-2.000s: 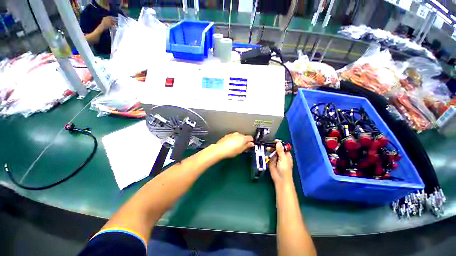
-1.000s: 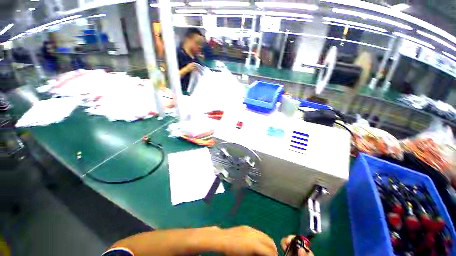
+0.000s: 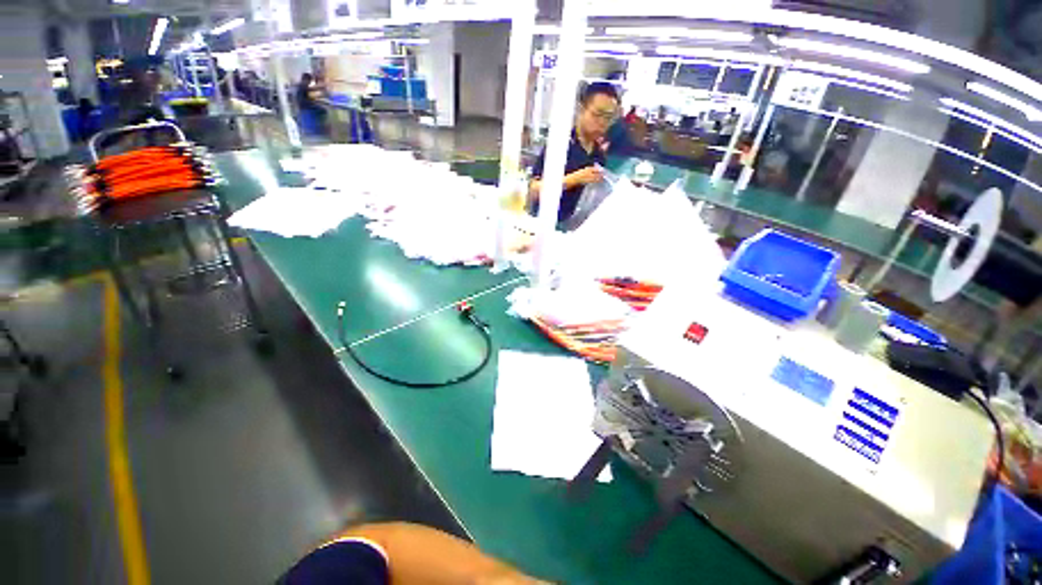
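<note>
My left arm (image 3: 440,557) shows at the bottom edge, its hand cut off by the frame. My right hand is out of the picture. A black cable assembly (image 3: 425,383) lies in a loose curve on the green bench (image 3: 394,303), with a red connector (image 3: 465,309) at one end. The beige winding machine (image 3: 800,423) stands at the right, with the grey winding disc (image 3: 666,425) and its dark arms on its front. The twist-tying slot (image 3: 865,567) is partly cut off at the bottom right.
A white paper sheet (image 3: 542,414) lies left of the disc. Bagged orange wires (image 3: 588,331) lie behind it. A small blue bin (image 3: 782,272) is on the machine. A blue tub (image 3: 1006,537) is cut off at right. A person (image 3: 585,154) is across the bench. A cart (image 3: 149,206) stands left.
The view has swung left and up, so the machine and tub have shifted right. My hands and the cable held at the tying slot have left the picture. The loose cable still lies on the bench.
</note>
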